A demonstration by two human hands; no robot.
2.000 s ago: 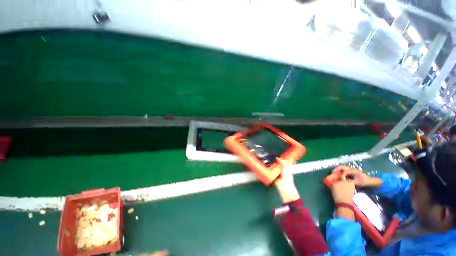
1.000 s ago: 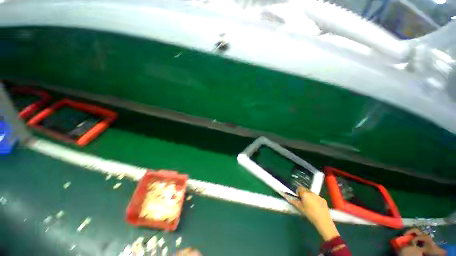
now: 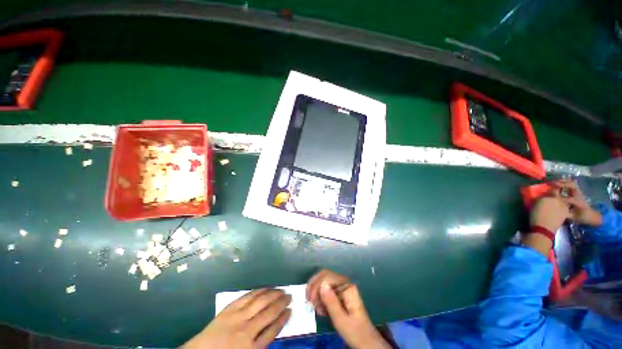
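Observation:
A white sheet lies at the bench's near edge. My left hand rests on it with its fingers stretched across the sheet. My right hand is at the sheet's right end with its fingers curled; whether it pinches the sheet or a small piece is hidden. Beyond my hands, a white fixture holds an open tablet unit, with its circuit board at the near end. A round orange-yellow part shows at its lower left corner.
A red parts bin of cream pieces stands left, with a pile of small pieces with dark leads beside it. Orange-red fixtures lie on the conveyor at far left and right. A blue-sleeved person works at right.
The white fixture has moved from the conveyor to a place across the white strip, nearer me. My right hand has left it and come back beside my left hand at the sheet. The view has shifted.

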